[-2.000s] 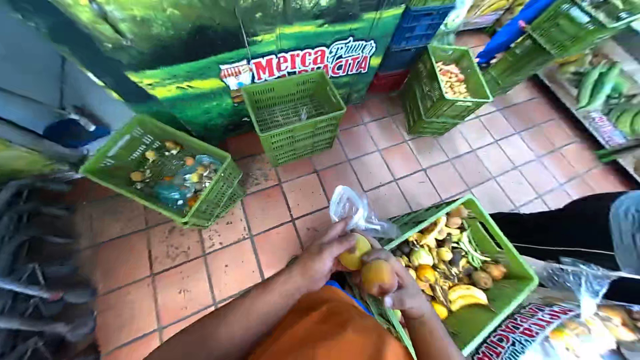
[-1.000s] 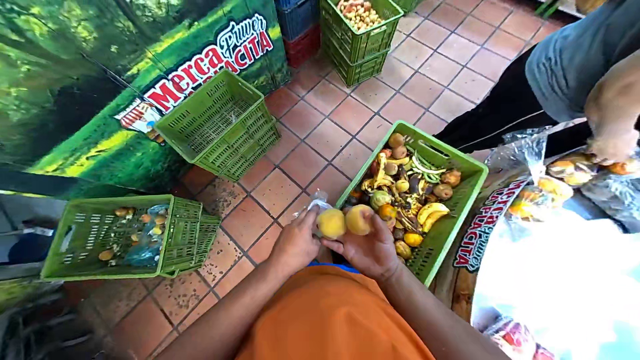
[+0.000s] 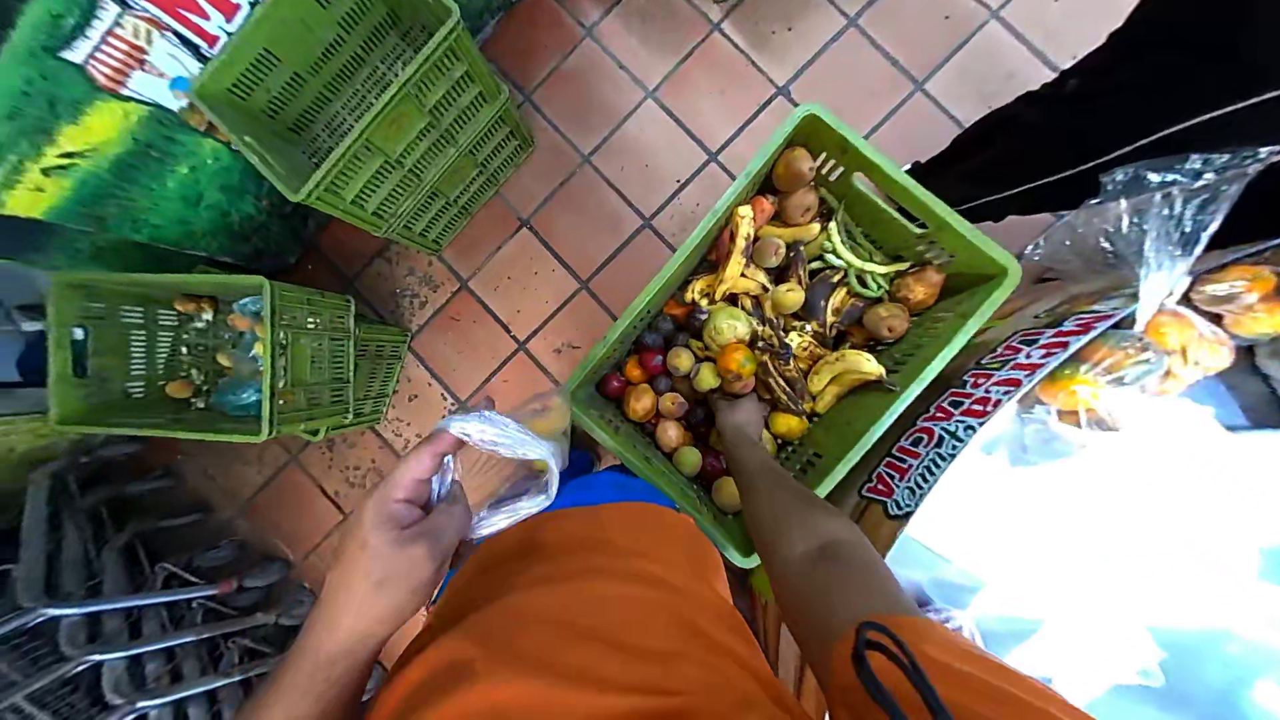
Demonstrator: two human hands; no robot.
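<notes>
My left hand (image 3: 425,500) pinches the rim of a clear plastic bag (image 3: 510,470), its mouth spread; something yellowish shows through its far side. My right hand (image 3: 740,415) reaches down among the fruit in a green plastic crate (image 3: 625,350), just below an orange fruit (image 3: 735,362). Its fingertips are hidden, so whether it grips a fruit does not show. Around it lie plums, small round yellow-green fruits and a larger green fruit (image 3: 727,328). Blackened bananas, yellow bananas (image 3: 845,378), green bean pods (image 3: 860,260) and brown round fruits (image 3: 888,321) fill the right part.
Stacked green crates (image 3: 400,150) stand at the upper left. Another crate (image 3: 160,425) holds scattered produce and bluish plastic. Metal-framed carts or racks (image 3: 150,600) are at the lower left. At right are bagged orange fruits (image 3: 1190,345) on a stand and another person's dark-clothed leg (image 3: 1080,130).
The two round yellow fruits are no longer between my hands. My right hand has gone down into the crate, while my left holds the bag out at the left. The view has tilted downward.
</notes>
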